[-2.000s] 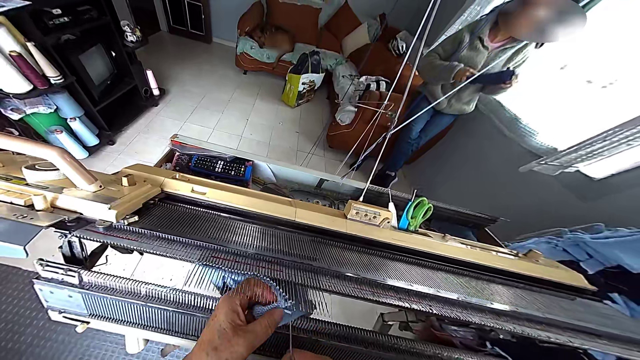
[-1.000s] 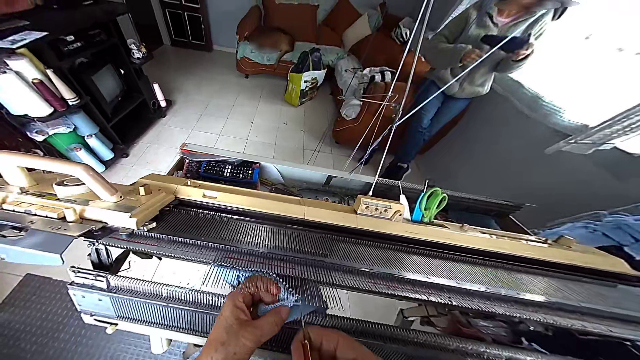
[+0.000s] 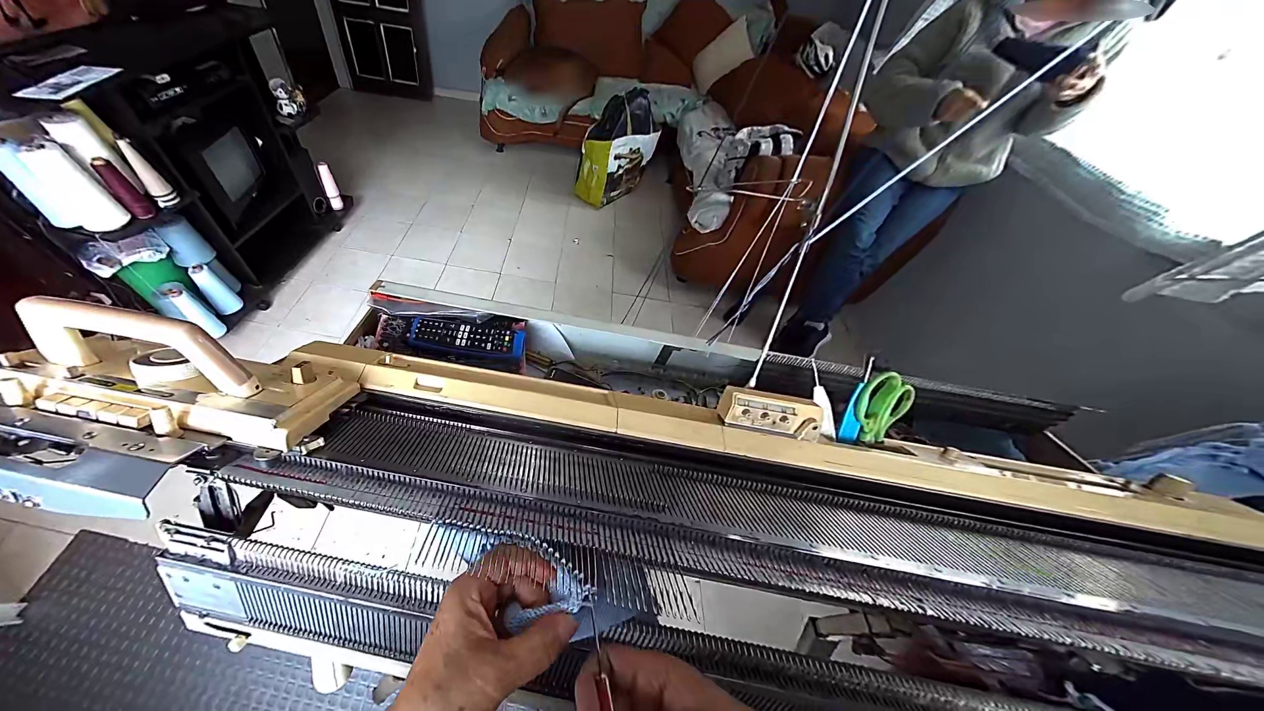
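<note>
Between the two needle beds of a knitting machine (image 3: pixel 612 420) hangs light blue knitted fabric (image 3: pixel 578 585), its upper edge on a row of needles. My left hand (image 3: pixel 494 622) pinches the fabric's edge between thumb and fingers. Just right of it, low in view, my right hand (image 3: pixel 642 681) holds a thin tool (image 3: pixel 602 671) with a reddish handle and a slim metal shaft. The shaft points up to the fabric's edge near my left thumb; its exact contact with the loops is too small to tell.
The machine's carriage (image 3: pixel 188 370) sits at the left end. Green-handled scissors (image 3: pixel 886 407) stand behind the rail, beside the counter (image 3: pixel 772 411). Yarn cones (image 3: pixel 74 183) fill a shelf at left. A person (image 3: pixel 948 128) stands beyond, near a brown sofa (image 3: pixel 583 69).
My right hand, barely visible two seconds ago, has come up beside the left with the tool. The left hand keeps its hold on the fabric. The standing person's arms have shifted.
</note>
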